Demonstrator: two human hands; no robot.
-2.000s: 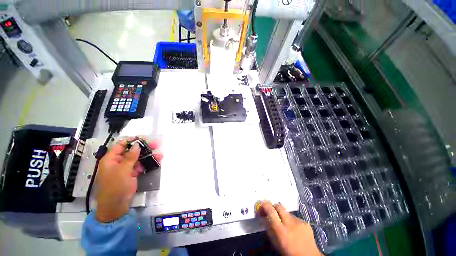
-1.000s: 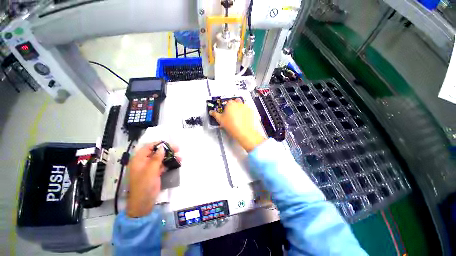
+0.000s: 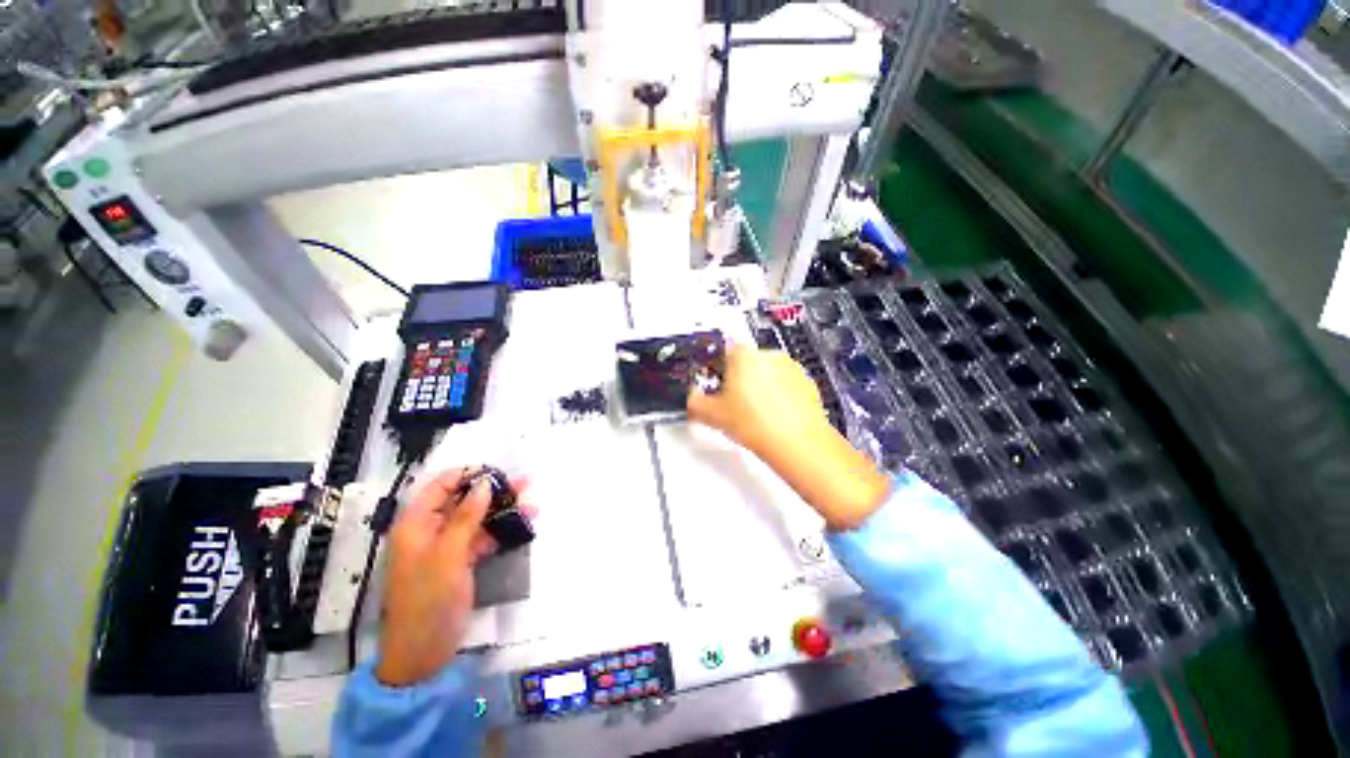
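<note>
My left hand (image 3: 434, 555) holds a small black assembly (image 3: 508, 518) with pale edges, over the grey metal plate at the left of the white bed. The flat black fixture (image 3: 656, 375) lies on the bed below the machine head. My right hand (image 3: 755, 400) is at the fixture's right side, fingers closed around a small dark assembly (image 3: 708, 381) with a pale, shiny detail. My fingers hide most of that piece; whether it touches the fixture is unclear.
The white machine head (image 3: 659, 222) with yellow bracket hangs behind the fixture. Small black parts (image 3: 581, 404) and a teach pendant (image 3: 449, 356) lie left. A clear blister tray (image 3: 1022, 459) is at right. The red emergency stop (image 3: 811, 638) is on the front edge.
My right hand has gone from the front panel to the fixture, then to its right side with the small assembly. My left hand still holds its piece. The view has shifted.
</note>
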